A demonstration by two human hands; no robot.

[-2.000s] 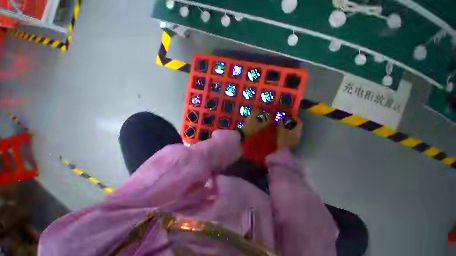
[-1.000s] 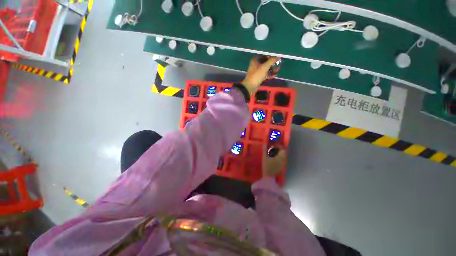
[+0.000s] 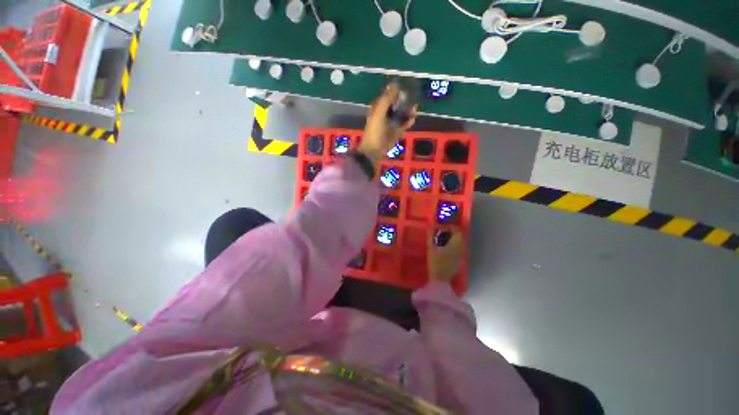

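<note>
A red-orange compartment tray (image 3: 472, 166) lies in front of me, with smartwatches in many pockets, some lit and some dark. Several lower pockets are bare. My left hand (image 3: 382, 121) holds a dark smartwatch (image 3: 400, 104) at the front of a low green shelf; it is blurred. A lit smartwatch (image 3: 438, 87) rests on that shelf, right of my left hand. My right hand (image 3: 444, 258) has its fingertips around a dark smartwatch (image 3: 442, 237) at the tray's lower right; whether it is lifted from the pocket is unclear. My left sleeve hides the tray's left part.
White charging pucks (image 3: 493, 49) with cables lie on the green shelves (image 3: 551, 69) ahead. A white floor sign (image 3: 595, 162) and yellow-black tape (image 3: 559, 198) are to the right. A trolley frame (image 3: 89, 61) with red trays stands upper left. A red stool (image 3: 40, 314) is lower left.
Since one second ago, my left hand has moved left along the shelf edge. The lit smartwatch now shows on the shelf beside it. My right hand stays at the tray's lower right.
</note>
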